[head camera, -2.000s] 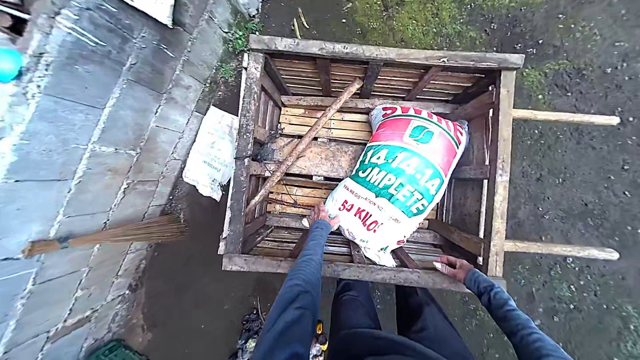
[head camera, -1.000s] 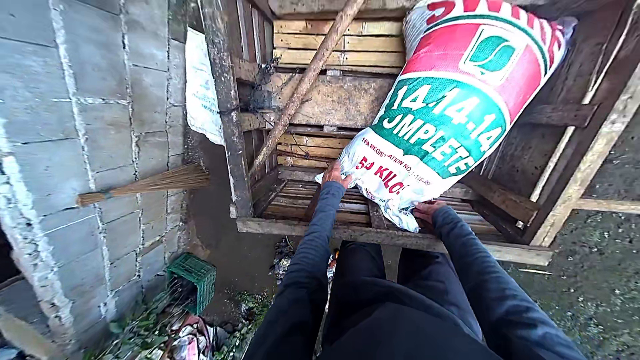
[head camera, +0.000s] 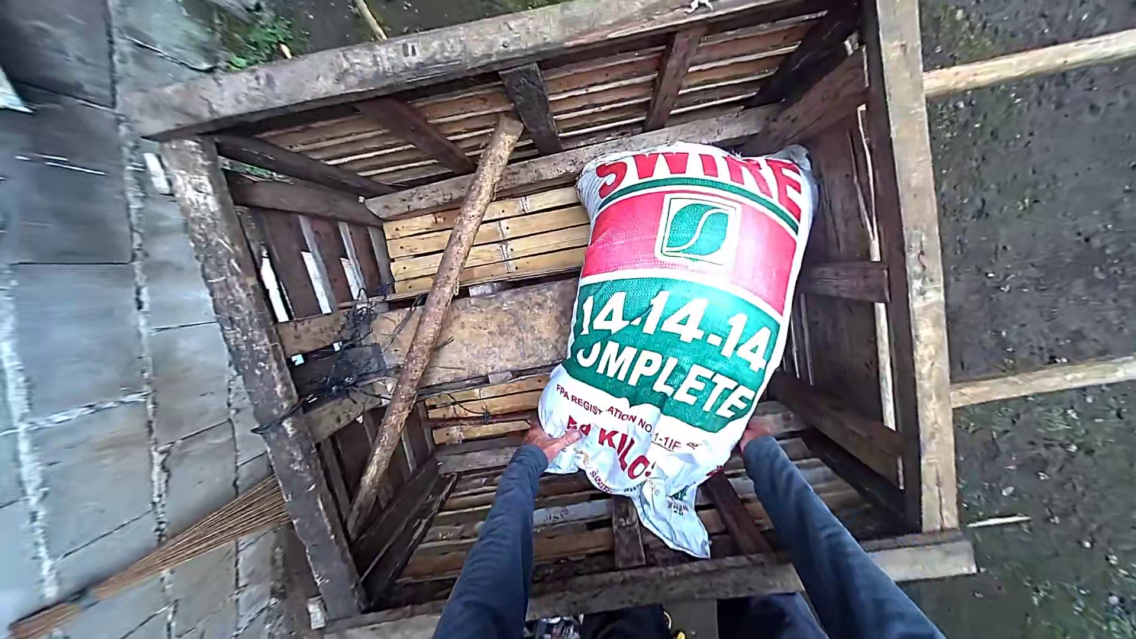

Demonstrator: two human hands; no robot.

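Note:
A full woven fertilizer sack (head camera: 688, 311) in white, red and green lies inside a wooden crate with slatted sides (head camera: 923, 266). On the sack's lower left edge is my left hand (head camera: 552, 438), its thumb over the white fabric and its other fingers mostly hidden. My right hand (head camera: 756, 430) is against the lower right edge, largely hidden by the sack and the sleeve. The gathered end of the sack hangs between my forearms. Left of the sack, a rough wooden pole (head camera: 435, 319) leans diagonally across the crate.
Two wooden poles (head camera: 1038, 382) stick out beyond the crate's right side over bare ground. A concrete block wall (head camera: 80, 337) runs along the left, with a stick broom (head camera: 195, 541) beside the crate. Dark wire (head camera: 355, 355) is tangled at the crate's left slats.
My right hand has moved from the crate's front rail to the sack's lower right side. The sack now lies more upright in view, less slanted than before.

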